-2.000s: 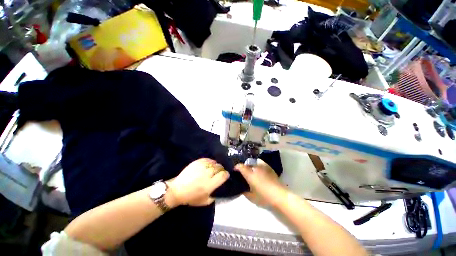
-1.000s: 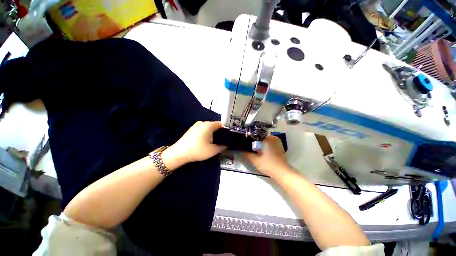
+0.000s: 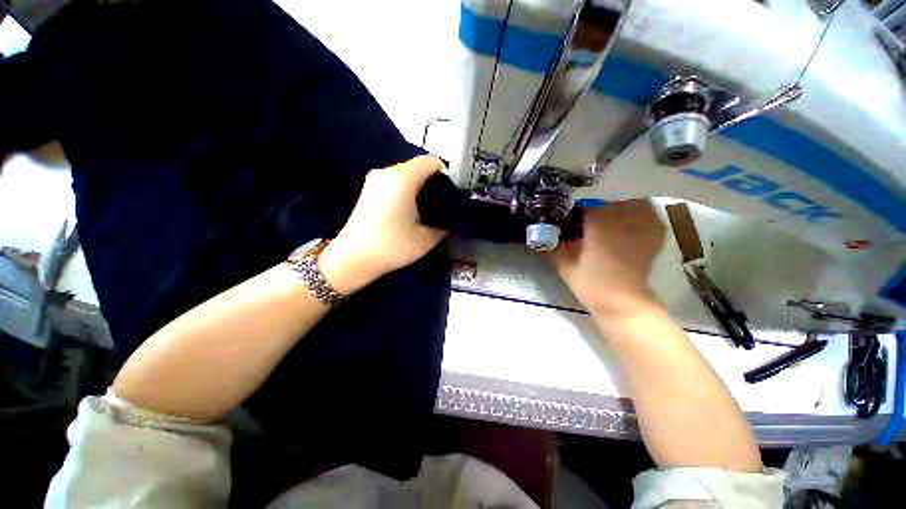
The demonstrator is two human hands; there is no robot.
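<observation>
A large dark garment (image 3: 228, 189) spreads left of the white sewing machine head (image 3: 775, 129) and hangs over the table's front edge. Its narrow folded edge (image 3: 472, 214) runs across under the presser foot area, below the needle parts. My left hand (image 3: 390, 217) grips the fold just left of the needle area. My right hand (image 3: 614, 249) is at the fold's right end, behind the round metal knob (image 3: 542, 236), fingers partly hidden and a little blurred. The needle tip is hidden by metal parts and cloth.
Thread snips (image 3: 717, 298) lie under the machine arm, with a small dark tool (image 3: 785, 360) to their right. A bundled black cord (image 3: 865, 376) lies farther right. A printed measuring tape (image 3: 536, 408) runs along the table's front edge. A thin wire guide stands beside the needle area.
The view has moved closer to the needle area. The dark edge, earlier bunched in front of the needle, now lies across under it. My right hand has moved right, away from my left.
</observation>
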